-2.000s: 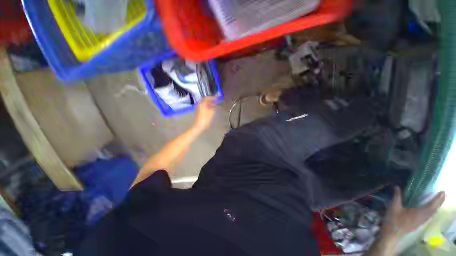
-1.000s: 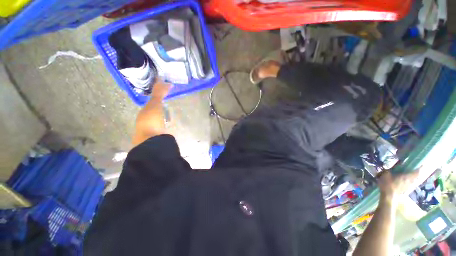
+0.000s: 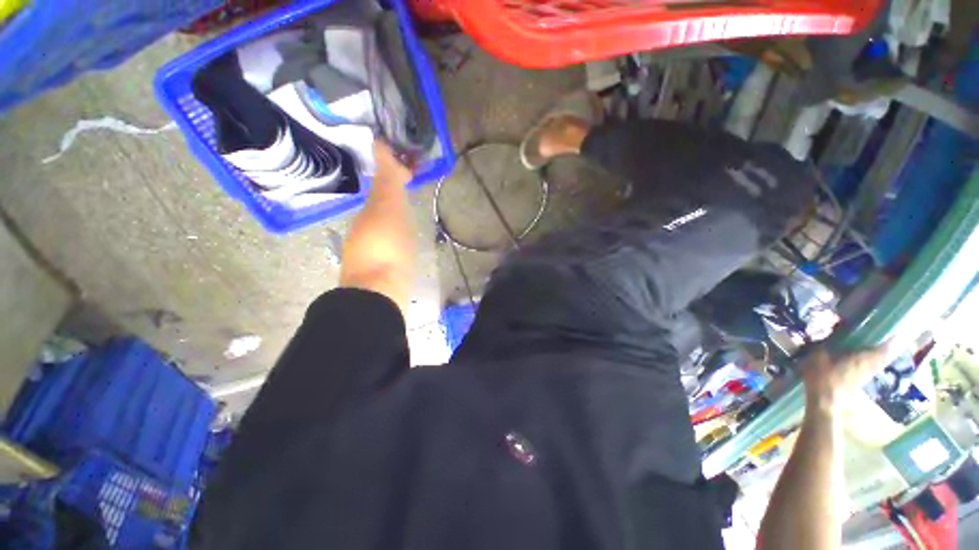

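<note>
A small blue plastic basket stands on the floor. It holds dark pieces with white layered edges at its left and grey fabric pieces at its right, with white and pale grey ones between. My left hand reaches into the basket's near right side, at the lower end of the grey pieces. Its fingertips are blurred, so its grip is unclear. My right hand rests on the green, curved table edge at the right, holding no piece.
A red basket and a large blue crate lie beyond. A metal ring is on the floor beside my foot. Blue crates stand lower left. Machine parts are on the table.
My left hand has moved from the basket's dark and white pieces rightward to the grey pieces. Over the last second, the basket has shifted slightly left in view. My right hand stays at the table edge.
</note>
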